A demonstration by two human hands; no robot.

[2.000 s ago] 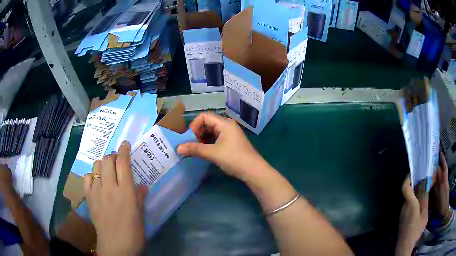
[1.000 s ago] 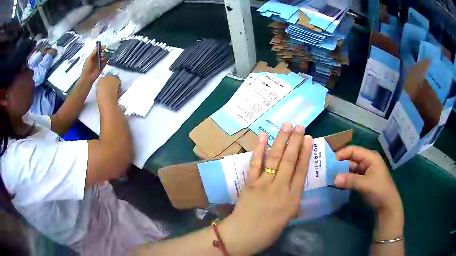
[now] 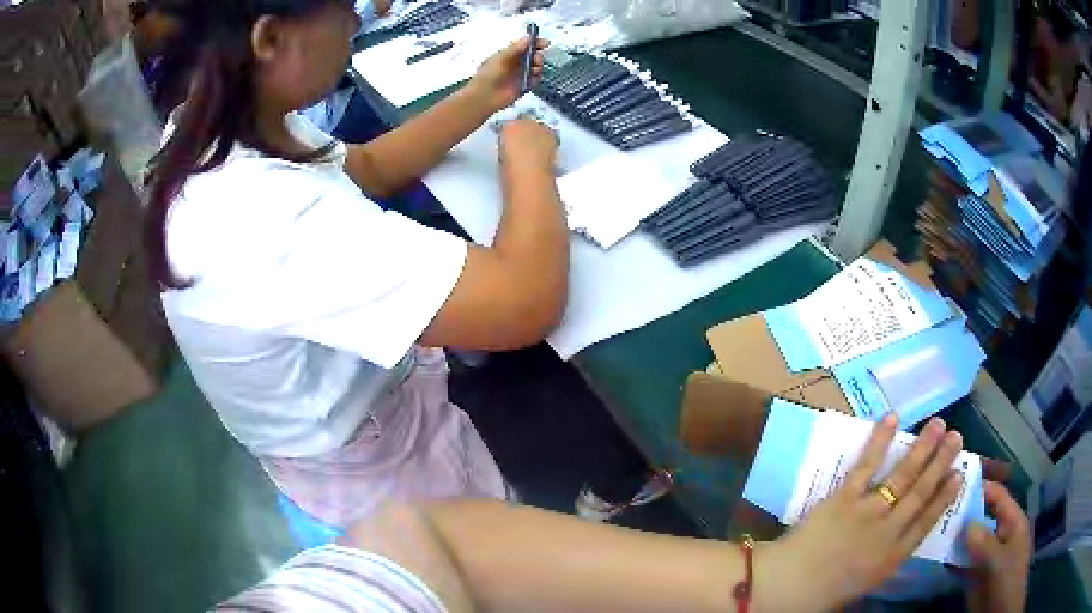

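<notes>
A light blue and white carton (image 3: 814, 461) with a brown end flap lies slanted at the lower right. My left hand (image 3: 868, 509), with a ring and red bracelet, lies across its printed face, fingers extended; its thumb is hidden. My right hand (image 3: 1003, 545) holds the carton's right end between thumb and fingers, partly in shadow. The carton's underside and how far it is opened are hidden. Flat carton blanks (image 3: 856, 317) lie just behind it, text panel up, brown flaps to the left.
A seated co-worker (image 3: 347, 252) in white is at the left, holding a dark strip. Fanned dark strips (image 3: 748, 198) lie on a white sheet (image 3: 641, 293). A pale post (image 3: 884, 132) stands before a tall pile of blanks (image 3: 988, 222). Printed cartons (image 3: 1066, 377) show at the right edge.
The view has swung left, so the carton and hands now appear farther right and the co-worker shows more fully. My left hand remains on the carton and my right hand at its right end.
</notes>
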